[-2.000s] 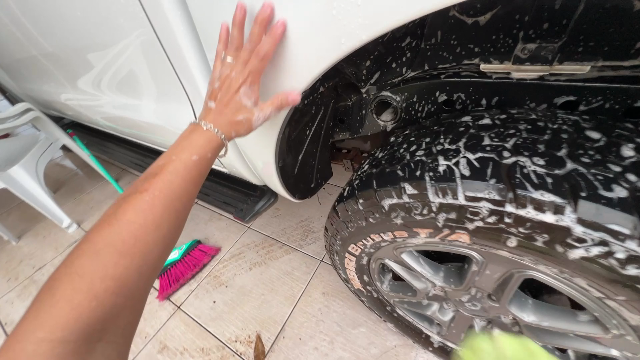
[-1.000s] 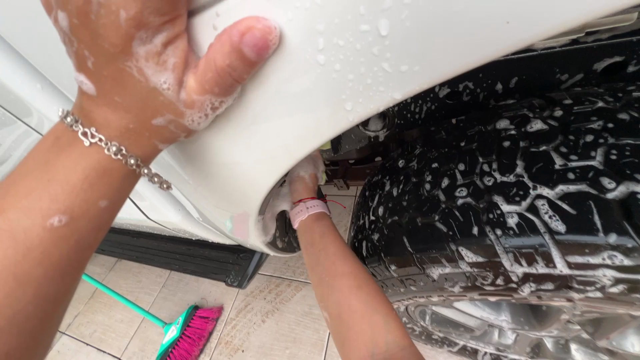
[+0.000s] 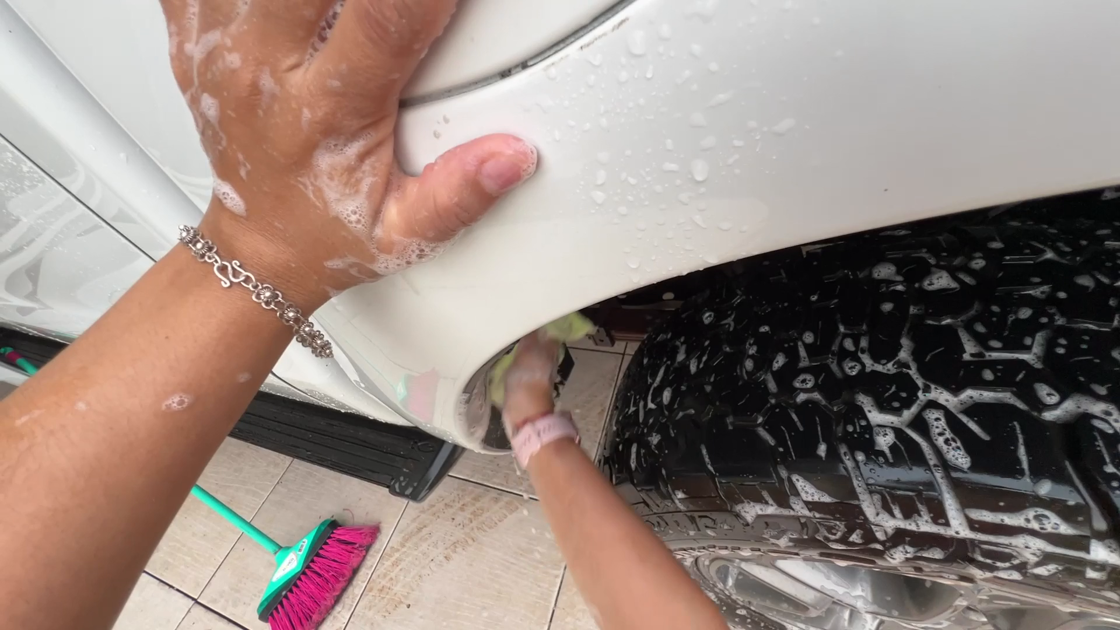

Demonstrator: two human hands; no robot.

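Observation:
My left hand [image 3: 324, 131], wet with suds and wearing a silver bracelet, rests spread on the white car body panel [image 3: 630, 166] above the wheel arch; its fingertips are cut off by the top edge. Lower down, my right hand [image 3: 529, 372] is inside the front of the wheel arch, closed on a yellow-green cloth [image 3: 567, 327] against the inner edge of the arch. A pink band is on that wrist. The hand is blurred and its fingers are partly hidden. To its right stands the foam-covered black tire [image 3: 857, 411].
A green push broom head with pink bristles [image 3: 324, 573] lies on the tiled floor [image 3: 464, 551]. A black running board [image 3: 350, 446] runs under the car's side, near my left forearm. The metal wheel rim [image 3: 814, 586] shows at the bottom right.
Two seconds ago the right hand was not visible, only a blurred yellow-green thing near the rim; it is now inside the arch. The view has moved closer to the panel.

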